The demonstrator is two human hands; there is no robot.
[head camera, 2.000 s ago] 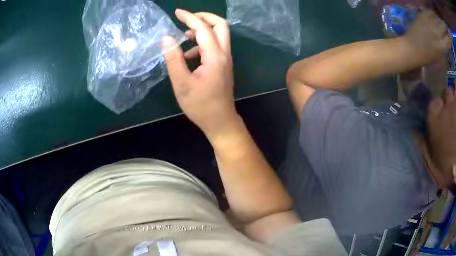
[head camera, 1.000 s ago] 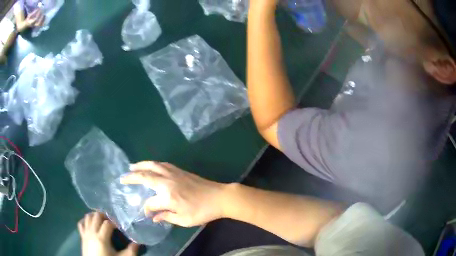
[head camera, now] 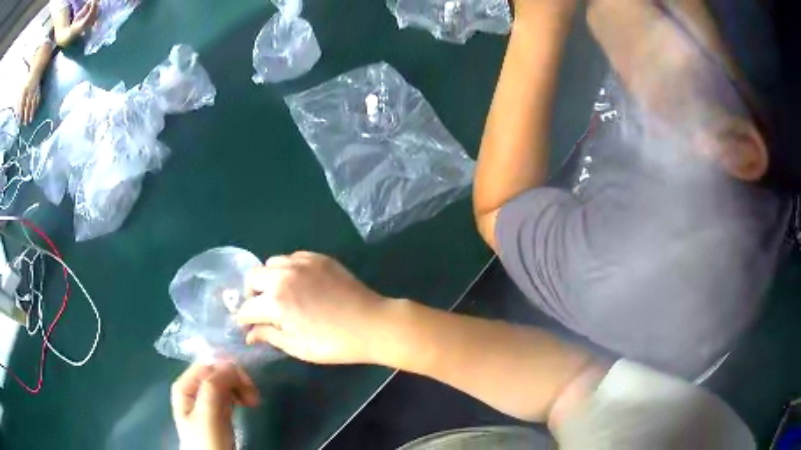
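A clear round bowl in a clear plastic bag (head camera: 207,279) lies on the green table in front of me, with a small white hub near my fingertips. Crumpled film shows at its lower left. My right hand (head camera: 303,308) grips the bagged bowl from the right, fingers bent over its side. My left hand (head camera: 211,397) is below it with curled fingers at the film's lower edge. Blur hides whether they pinch the film.
A flat clear bag (head camera: 386,167) with a white hub lies beyond. Bulging clear bags (head camera: 110,145) lie at the left, another bagged bowl (head camera: 288,48) at the back. A white cable (head camera: 95,308) and red wire lie at the left edge. A person in grey (head camera: 641,272) sits at the right.
The view has swung left since the first frame, and my left hand has come into view. Since the second, the bag's far end no longer stretches away; the film is bunched beside the bowl.
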